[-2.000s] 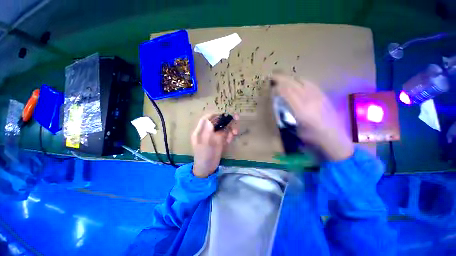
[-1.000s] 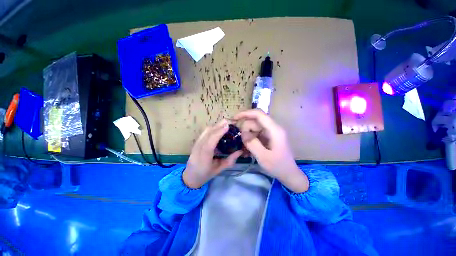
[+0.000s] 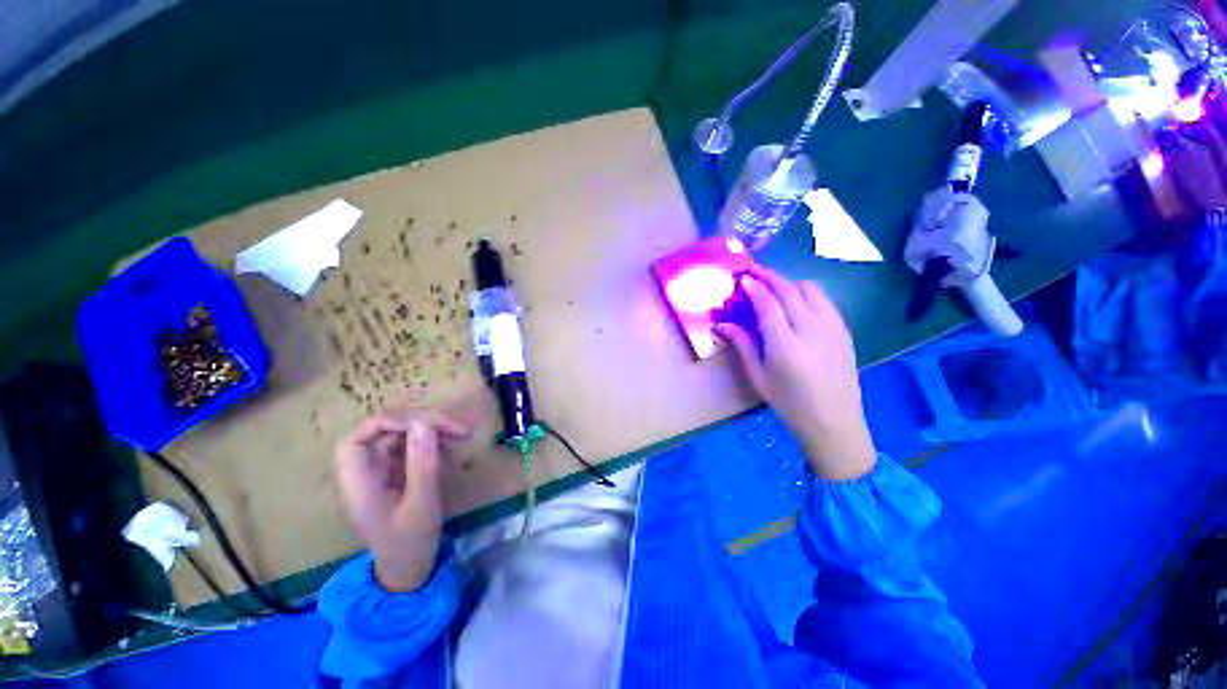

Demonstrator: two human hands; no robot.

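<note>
My right hand (image 3: 801,353) is at the reddish lamp block (image 3: 702,337), under the violet glow. Its fingertips are on a dark part (image 3: 737,315), likely the round black part; glare and fingers hide most of it. My left hand (image 3: 397,482) is over the cardboard mat's front edge, fingers loosely curled, with nothing visible in it. The black electric screwdriver (image 3: 499,343) lies on the mat between my hands, its green end towards me. Small dark screws (image 3: 390,316) lie scattered on the mat to its left.
The blue bin (image 3: 115,343) with copper-gold pieces is at the left, near white paper (image 3: 303,248). The silver lamp (image 3: 770,195) hangs on its bendable neck above the block. A white-and-black tool (image 3: 953,242) stands farther right. A black cord (image 3: 215,532) crosses the front left.
The view has turned right. My hands were together around the round black part; now they are apart, the right at the lamp block and the left over the mat. The screwdriver lies on the mat.
</note>
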